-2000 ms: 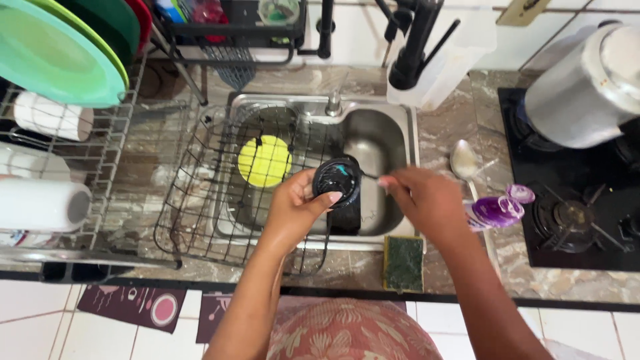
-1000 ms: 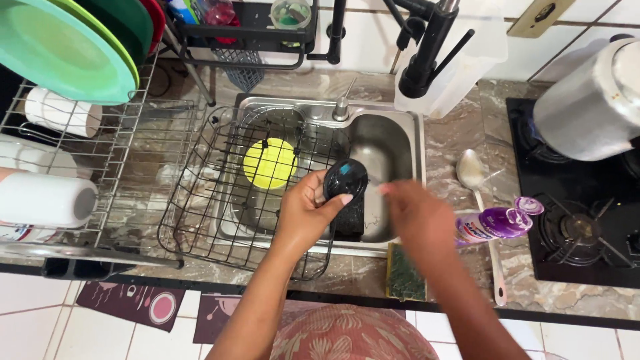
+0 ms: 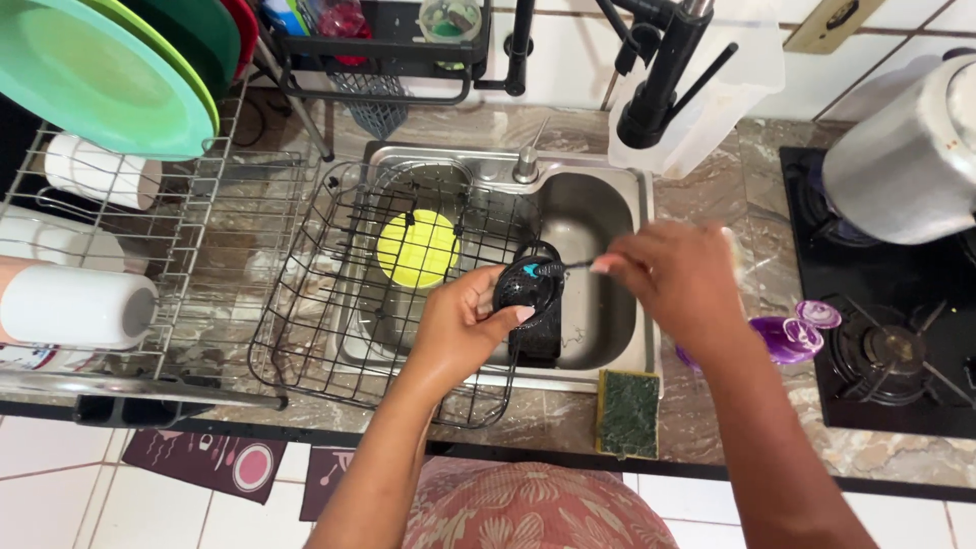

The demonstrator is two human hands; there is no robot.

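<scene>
My left hand (image 3: 465, 328) grips a round black perforated part (image 3: 522, 290), with a bit of teal on it, above the divider of a steel double sink (image 3: 644, 305). My right hand (image 3: 679, 282), slightly blurred, pinches the thin handle of a small dark brush (image 3: 553, 268) whose head touches the round part. A black wire rack (image 3: 305, 267) lies tilted across the left basin and the counter. Beneath its wires a yellow round item (image 3: 418, 248) shows. Under the round part, a black box-like piece (image 3: 537, 343) stands partly hidden.
A green-and-yellow sponge (image 3: 627, 413) lies at the counter's front edge. Right of the sink are a purple bottle (image 3: 789, 339) and a gas stove (image 3: 854, 396) with an aluminium pot (image 3: 907, 152). A black faucet (image 3: 648, 114) overhangs the back; a metal dish rack (image 3: 171, 320) with plates stands left.
The round part has turned in my left hand between the frames. My right hand has moved about beside it, and the brush head now rests on its perforated face.
</scene>
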